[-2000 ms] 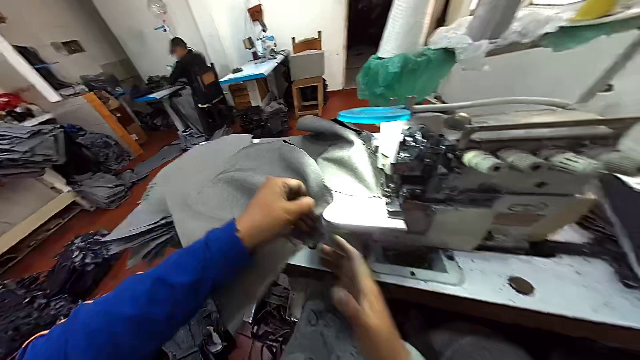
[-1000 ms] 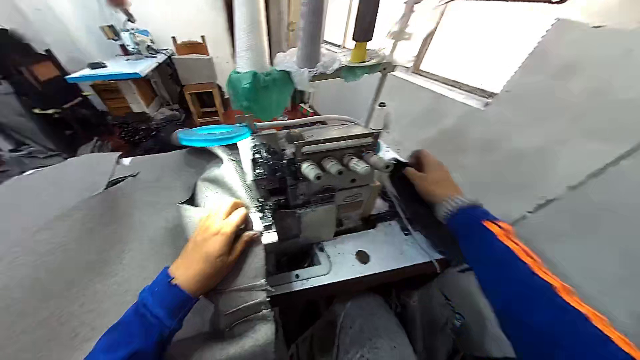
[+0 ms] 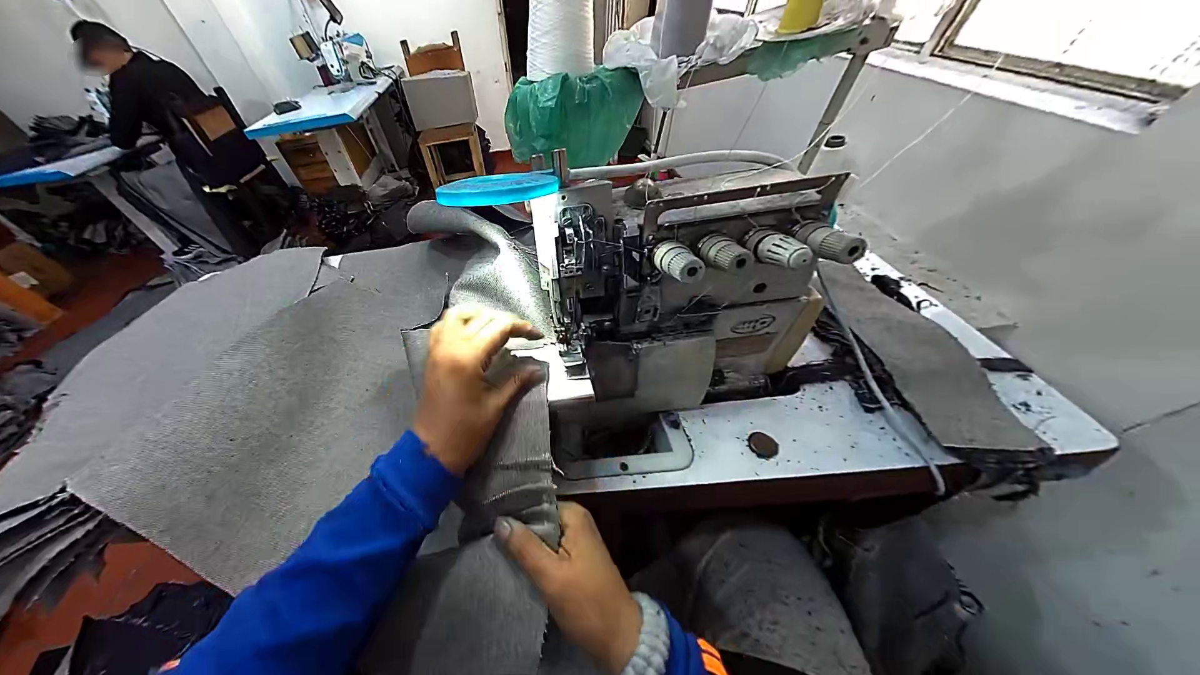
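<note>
A grey fabric strip (image 3: 511, 450) runs from the presser foot (image 3: 574, 361) of an overlock sewing machine (image 3: 694, 272) down over the table's front edge. Just left of the foot, my left hand (image 3: 473, 384) holds the strip's upper part, thumb and index finger at its edge. Lower down, my right hand (image 3: 572, 581) grips the same strip at its right edge, thumb on top, other fingers hidden. Large grey fabric panels (image 3: 253, 394) spread to the left. A bright light falls on the fabric by the needle, under a blue round tray (image 3: 497, 189).
More grey fabric (image 3: 928, 366) lies on the right of the white machine table (image 3: 712, 450), beside a white cable (image 3: 872, 375). Thread cones (image 3: 560, 42) stand behind the machine. At the back left a person (image 3: 164, 112) sits at another table; a wooden chair (image 3: 445, 112) stands farther right.
My right hand, at the fabric right of the machine one second ago, is now on the strip below my left hand. My left hand remains beside the presser foot. The view has shifted left.
</note>
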